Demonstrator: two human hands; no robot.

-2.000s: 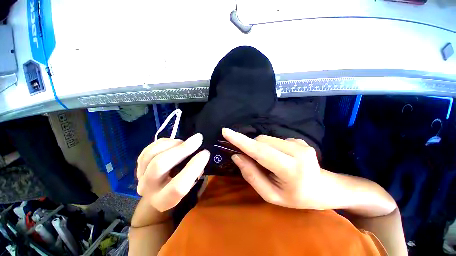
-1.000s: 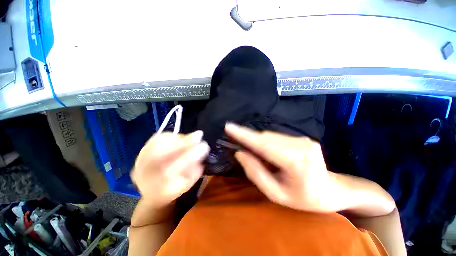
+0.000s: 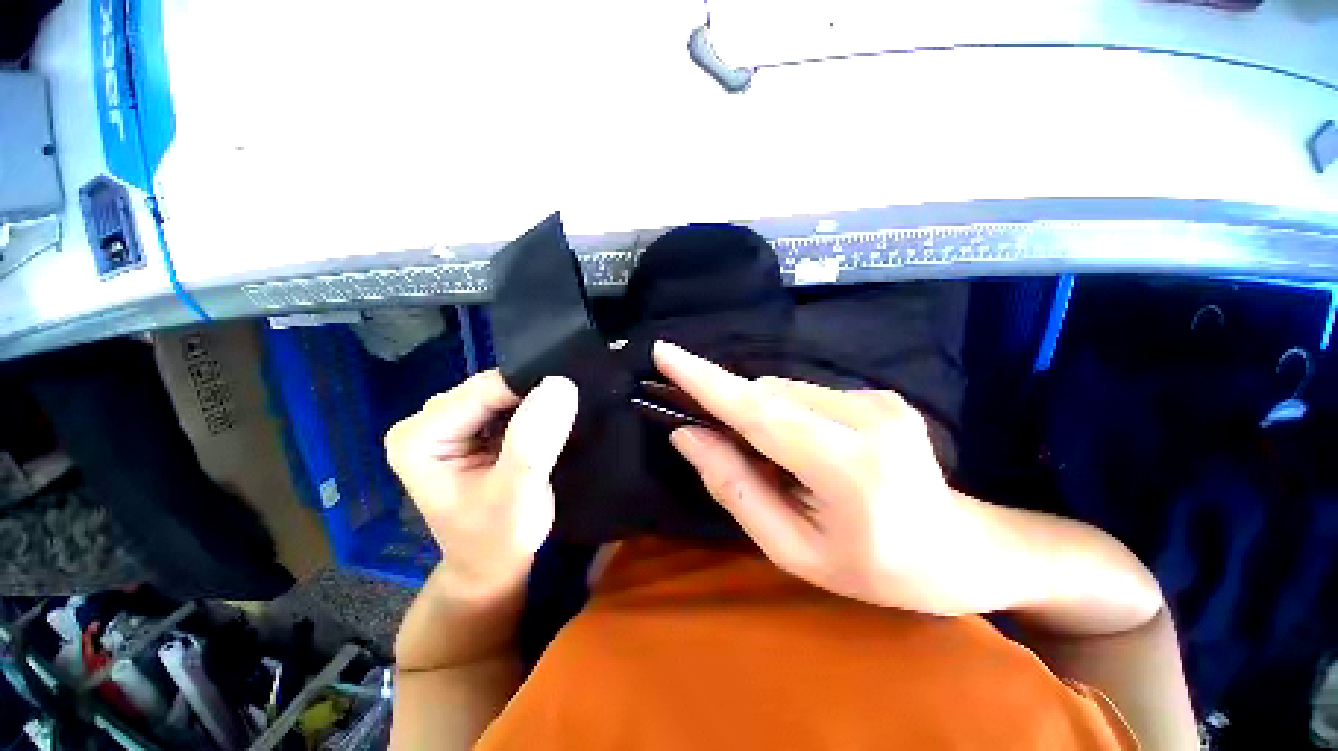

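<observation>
A black garment [image 3: 866, 352] lies over the lap, and a rounded part of it rests against the table's front edge. My left hand [image 3: 492, 470] is closed on the black fabric, and a wide black strip [image 3: 543, 301] stands up above its thumb and fingers. My right hand [image 3: 836, 484] is at the right of the left one, with index finger and thumb around a thin shiny metal tool [image 3: 656, 402], probably snips or a seam ripper. The tool's tip points left at the fabric near the left thumb. Its handle is hidden in the palm.
A white machine table [image 3: 440, 132] with a ruler along its front edge spans the top. A blue crate [image 3: 352, 506] and cardboard box [image 3: 220, 426] are below left. Cluttered items [image 3: 162, 675] lie at the lower left. Dark garments with hangers [image 3: 1247, 484] are at the right.
The white loop by my left hand is gone from view and the black strip now stands there. My left hand has turned and the garment's rounded part sits lower. My right hand has barely moved.
</observation>
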